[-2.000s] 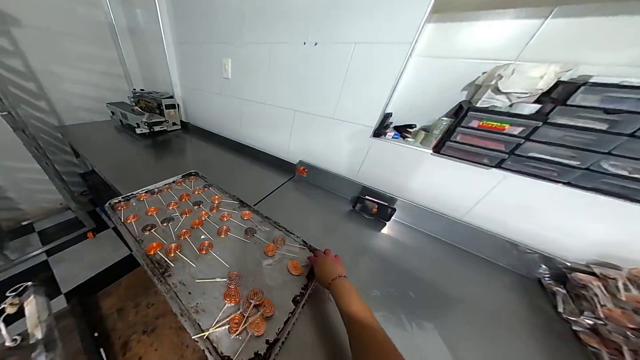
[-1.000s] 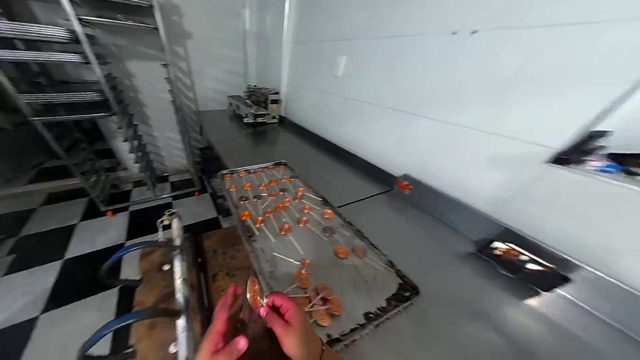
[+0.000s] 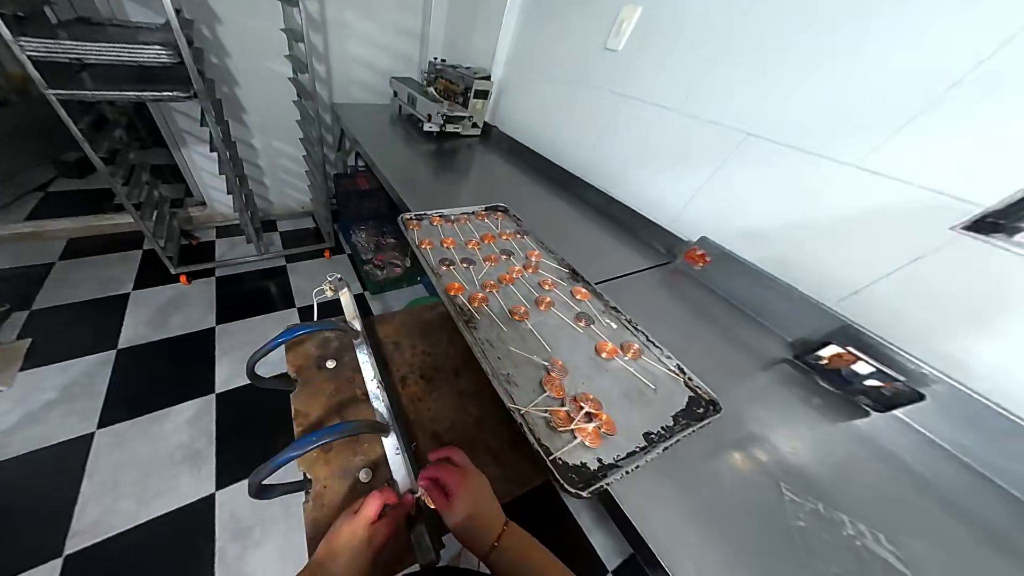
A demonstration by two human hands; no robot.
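Both hands meet at the near end of a long metal bar (image 3: 374, 384) on a worn brown board (image 3: 436, 384). My right hand (image 3: 464, 496) pinches a small orange spiral lollipop (image 3: 428, 499), partly hidden by the fingers. My left hand (image 3: 372, 524) is beside it at the bar, its fingers bent close to the lollipop's stick end; whether they grip anything is unclear. To the right, a worn metal baking tray (image 3: 504, 360) bears many orange and several darker spiral lollipops on white sticks, with a loose pile (image 3: 582, 416) at its near end.
Two blue curved handles (image 3: 316, 440) stick out left of the bar. A steel counter (image 3: 768, 480) holds a phone (image 3: 860, 374), a small orange item (image 3: 697, 256) and a machine (image 3: 444, 96) at the far end. A metal rack (image 3: 224, 160) stands on the checkered floor. A bin (image 3: 380, 248) is under the counter.
My right hand was at the tray's edge two seconds ago; one second ago both hands held a lollipop over the tray's near left edge. They are now down at the bar. The view has swung left.
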